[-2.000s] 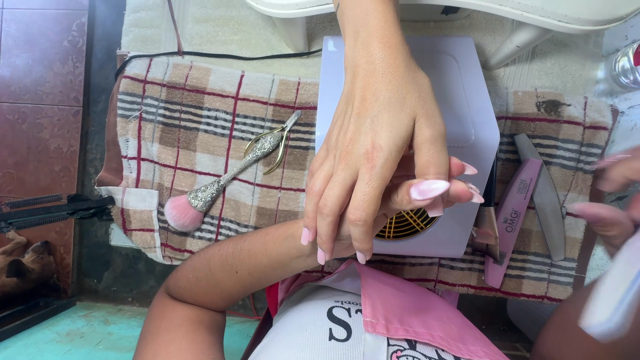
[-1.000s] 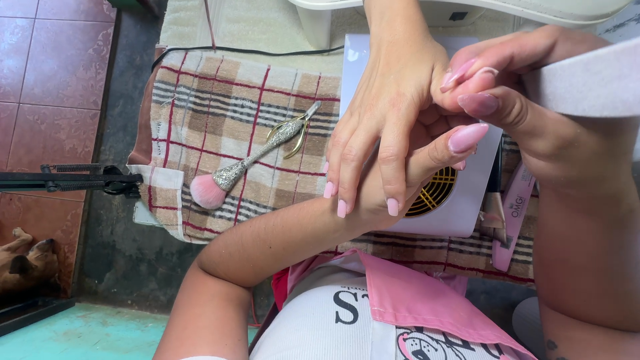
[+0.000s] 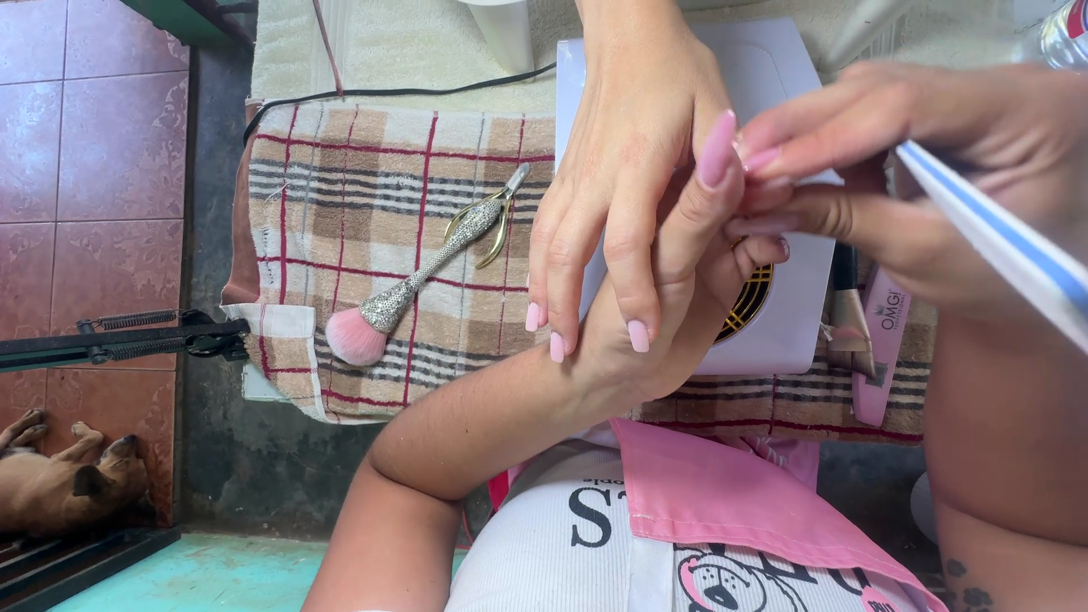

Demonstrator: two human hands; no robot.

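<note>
Another person's hand (image 3: 629,187), palm down with pale pink nails, reaches in from the top. My left hand (image 3: 680,280) holds it from below, my thumb with a long pink nail standing up beside it. My right hand (image 3: 892,187) grips a white nail file (image 3: 1003,234) with a blue core, seen edge-on. The thumb and fingertips of my right hand meet the fingertips at my left hand; which finger they touch is partly hidden. Below the hands lies a white box-like device (image 3: 773,348) with a black and gold round emblem.
A checked towel (image 3: 365,212) bears a pink brush with a glittery handle (image 3: 395,302) and gold-handled cuticle nippers (image 3: 497,212). Right of the device lie a flat brush (image 3: 850,331) and a pink file (image 3: 884,357). A spring arm (image 3: 153,336) reaches in at left; a dog (image 3: 76,476) lies on the tiles.
My right hand has come in from the right edge to the held hand with the nail file still in it. The file has turned from its flat face to its edge. The view has shifted.
</note>
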